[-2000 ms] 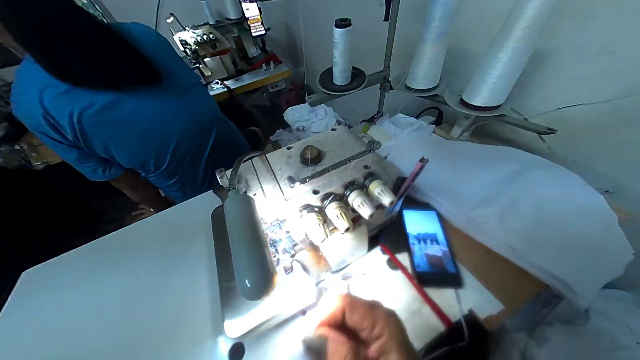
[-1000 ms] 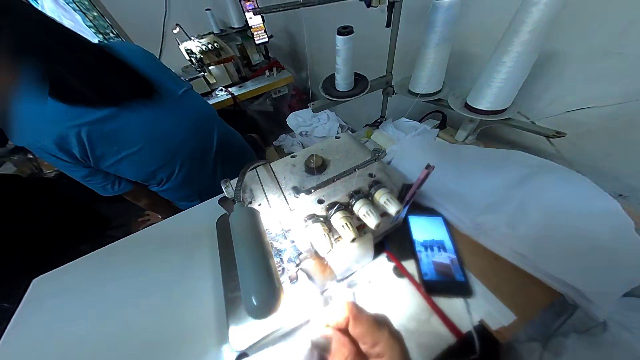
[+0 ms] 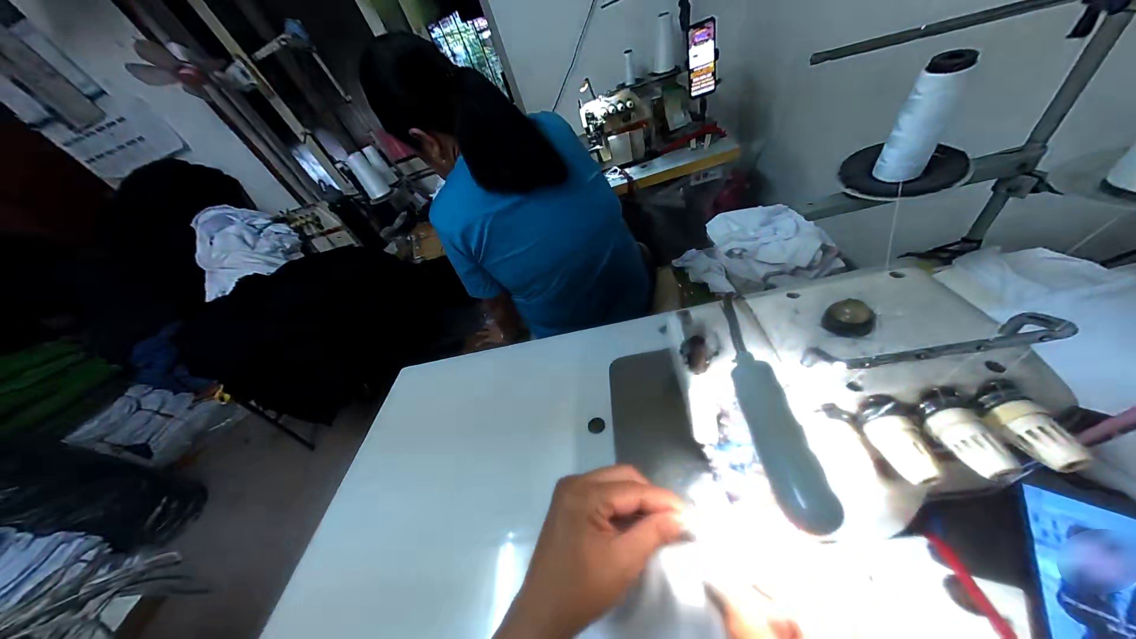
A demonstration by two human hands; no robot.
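Note:
My left hand point(image 3: 603, 541) is at the bottom centre, thumb and forefinger pinched on the edge of a thin pale piece of fabric point(image 3: 661, 590) beside the needle area. Low in the glare lies my right hand point(image 3: 754, 612), mostly washed out, so its grip cannot be made out. Just beyond both hands stands an overlock sewing machine point(image 3: 896, 311) with several pale tension dials point(image 3: 967, 439). A grey lamp housing point(image 3: 785, 444) hangs over its front, and bright light hides the needle and presser foot.
White tabletop point(image 3: 461, 461) extends left of the machine. A phone point(image 3: 1083, 550) and a red strip point(image 3: 972, 586) lie at lower right. A thread cone point(image 3: 923, 120) stands behind, near crumpled white cloth point(image 3: 772, 240). A person in a blue shirt point(image 3: 550, 231) sits beyond the table.
The view has swung left, showing more of the room. My left hand now shows plainly with fabric at its fingertips; the earlier frames show one hand clearly, in the glare below the machine.

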